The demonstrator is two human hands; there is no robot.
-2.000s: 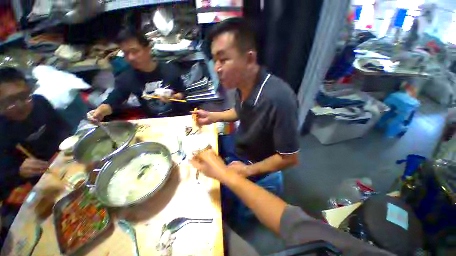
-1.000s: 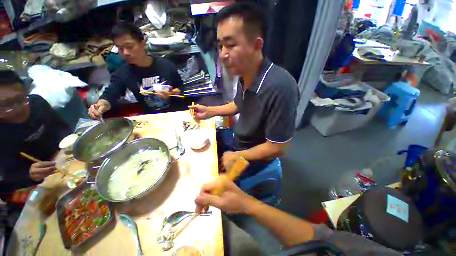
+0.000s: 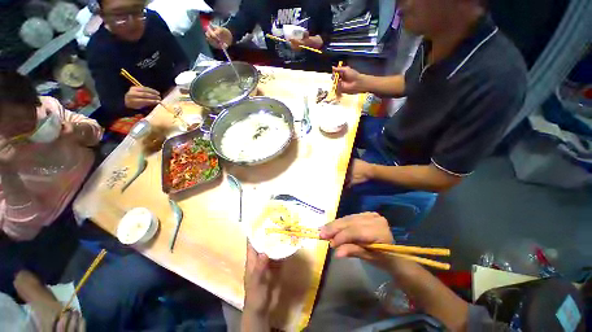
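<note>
My right hand [image 3: 360,235] holds a pair of yellow-orange chopsticks [image 3: 409,249], their tips in a small white rice bowl [image 3: 259,237] with pale and yellowish food. My left hand [image 3: 258,275] holds the bowl from below at its near side, its fingers partly hidden by the bowl. The bowl is over the near part of the table [image 3: 211,249]. A dark shiny spoon [image 3: 302,204] lies just behind the bowl, partly hidden by it.
A soup pot [image 3: 256,133] and a second pot [image 3: 224,87] with a ladle stand farther back, beside a stir-fry tray [image 3: 189,163]. Another white bowl [image 3: 137,227] stands at left. Short spoons lie nearby. Several people surround the table. A round dark container [image 3: 539,301] is at lower right.
The view has swung down and left. My left hand and the bowl it holds have come into view. My right hand has the chopstick tips in the bowl instead of over the scraps.
</note>
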